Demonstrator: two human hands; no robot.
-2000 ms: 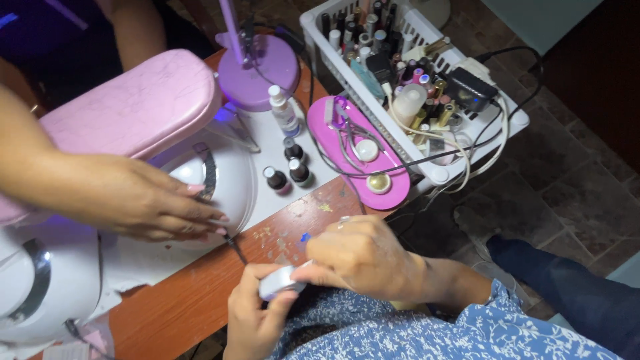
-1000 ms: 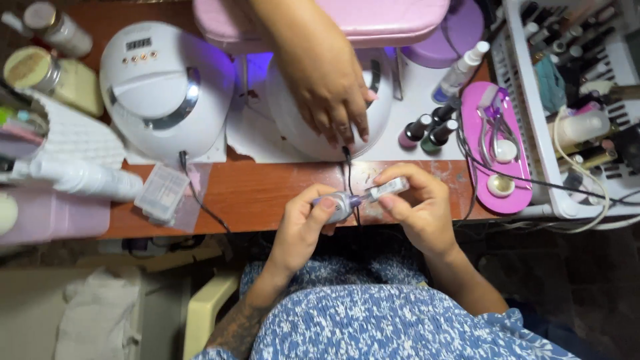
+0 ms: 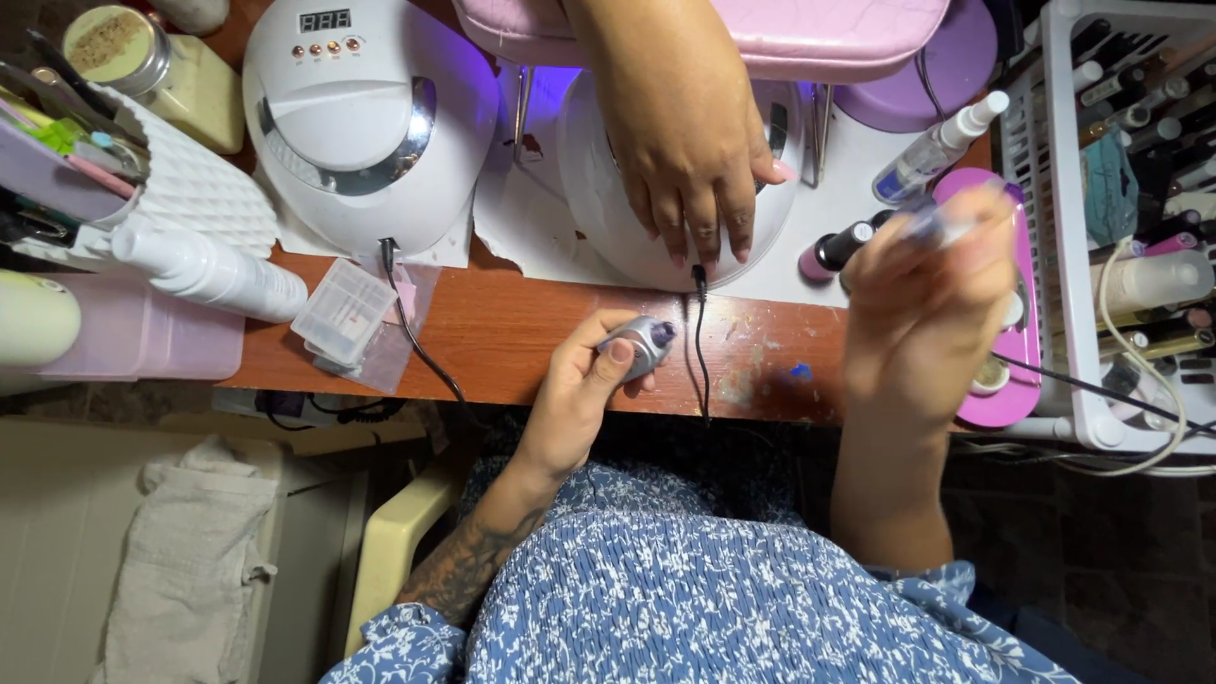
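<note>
My left hand [image 3: 581, 385] holds a small grey bottle [image 3: 648, 348] with a dark purple neck, its opening facing up, over the front edge of the wooden table. My right hand [image 3: 926, 294] is raised at the right, blurred; between its fingertips is a small whitish and purple piece [image 3: 936, 226], too blurred to name exactly. Another person's hand [image 3: 693, 171], with pale pink nails, rests palm down on a white nail lamp [image 3: 598, 214], in front of the pink padded armrest [image 3: 807, 38]. Small polish bottles [image 3: 836, 249] stand just behind my right hand.
A second nail lamp [image 3: 356, 123] stands left of the first. Farther left are a white spray bottle [image 3: 209, 271], a clear divided box [image 3: 344, 312] and a jar [image 3: 157, 76]. At right lie a pink tray [image 3: 1007, 399] and a white basket [image 3: 1069, 237] of bottles. Black cords cross the table [image 3: 503, 332].
My hands were together at the bottle one second ago; now they are apart. My right hand has moved right and up, and the bottle's neck is uncovered. The view has turned since the oldest frame.
</note>
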